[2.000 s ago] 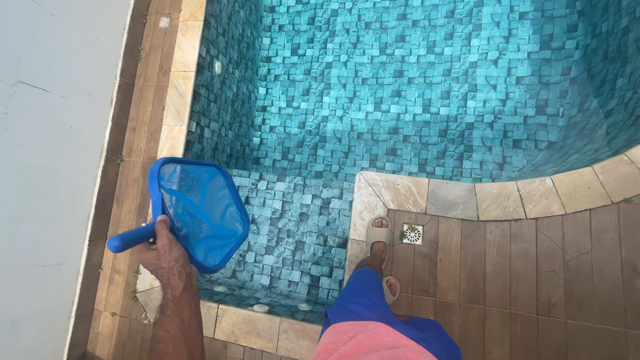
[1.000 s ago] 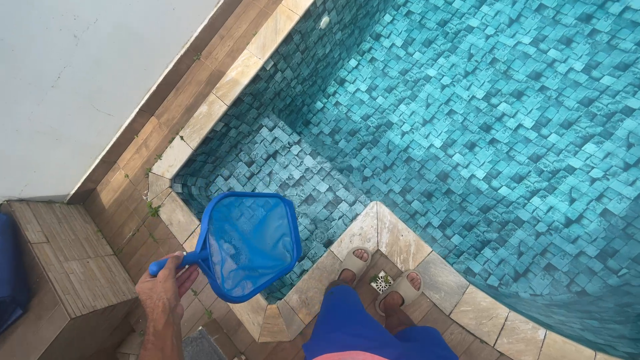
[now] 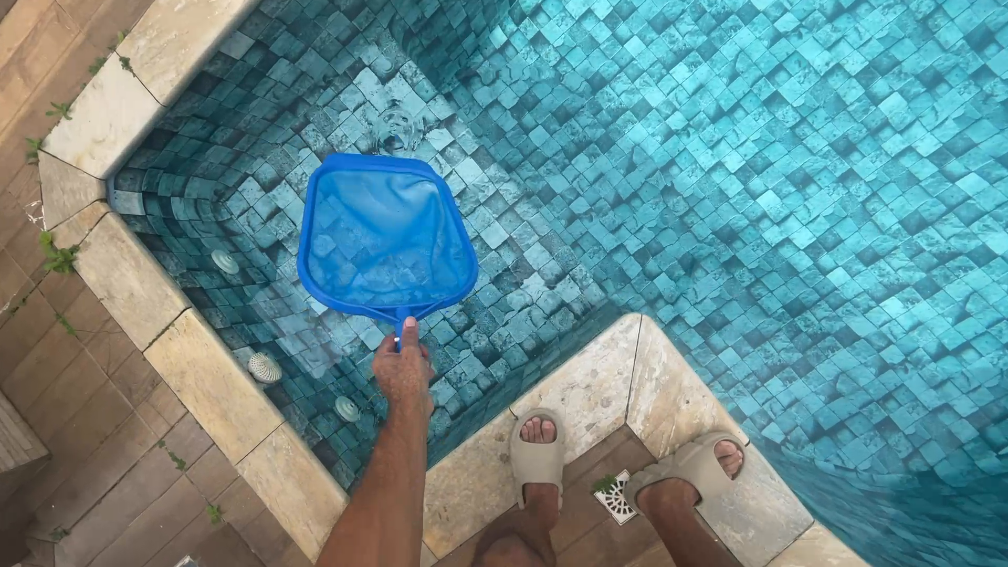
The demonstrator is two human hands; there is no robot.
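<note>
My left hand (image 3: 403,368) is closed around the short handle of a blue pool skimmer net (image 3: 387,232), thumb laid along the top. The net's frame points away from me, over the shallow corner step of the swimming pool (image 3: 748,197), and its mesh sags inside the frame. Just beyond the far rim, small ripples ring the water. Whether the frame touches the surface I cannot tell. My right hand is out of view.
Pale stone coping (image 3: 216,382) edges the pool. My feet in beige slides stand at its inner corner, beside a white floor drain (image 3: 616,498). Round fittings (image 3: 264,368) line the pool wall. Small weeds (image 3: 59,253) grow between the brown deck tiles (image 3: 126,441).
My left hand has carried the skimmer net from beside the coping out over the step, and the net now points forward. Ripples have appeared on the water. The view has turned and shifted.
</note>
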